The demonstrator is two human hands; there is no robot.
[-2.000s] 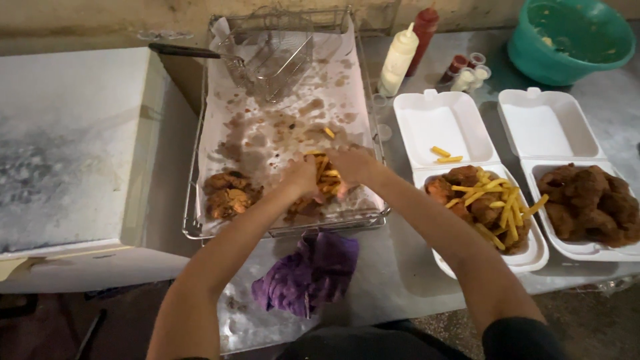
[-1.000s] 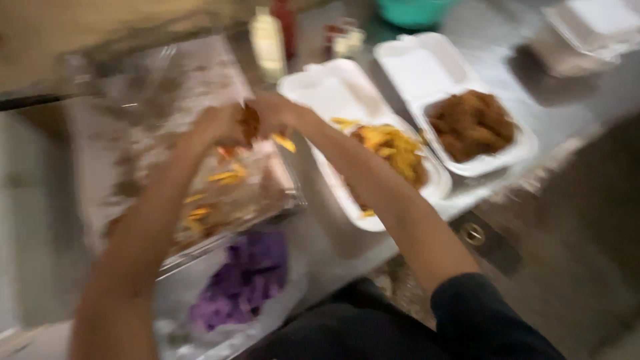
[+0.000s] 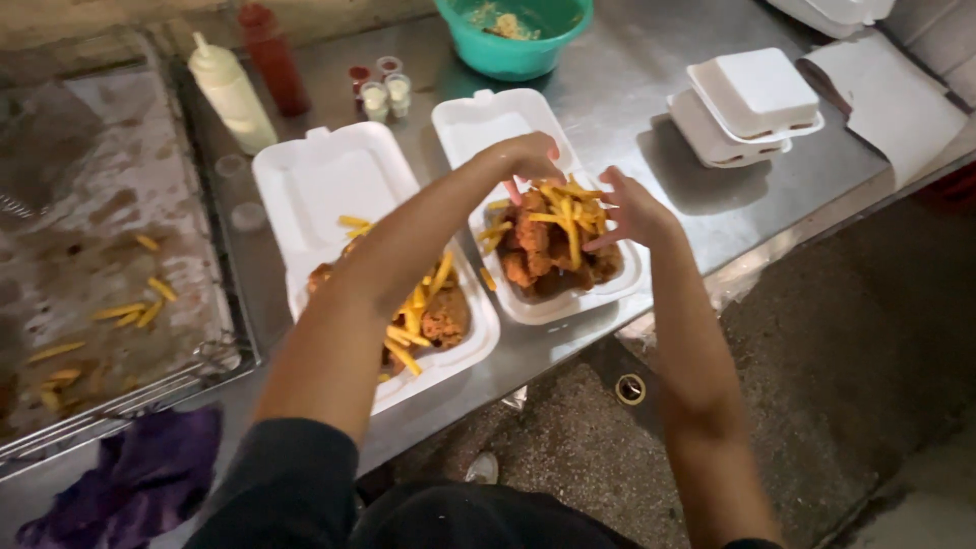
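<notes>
Fried chicken pieces [image 3: 534, 244] and loose French fries [image 3: 570, 217] fill the right-hand open white foam clamshell box [image 3: 488, 126]. Over its upper left part is my left hand [image 3: 528, 162], fingers apart and curved above the fries. My right hand [image 3: 631, 210] is spread at the right edge of the same food, its fingertips beside the fries. Neither hand holds anything that shows. A second open foam box [image 3: 335, 171] stands to the left with fried chicken [image 3: 444, 316] and fries [image 3: 415, 305], partly covered by my left forearm. One fry [image 3: 488, 279] lies between the boxes.
A paper-lined wire tray [image 3: 191, 290] with scattered fries is at left, a purple cloth [image 3: 145, 473] below it. Squeeze bottles [image 3: 232, 95], small sauce cups [image 3: 385, 93] and a green bowl [image 3: 511, 49] stand behind. Closed foam boxes [image 3: 751, 99] are stacked at right, near the counter's edge.
Both hands have moved right from the wire tray to the right-hand foam box. Fries now lie on its chicken, and the hands have opened. The view has swung right.
</notes>
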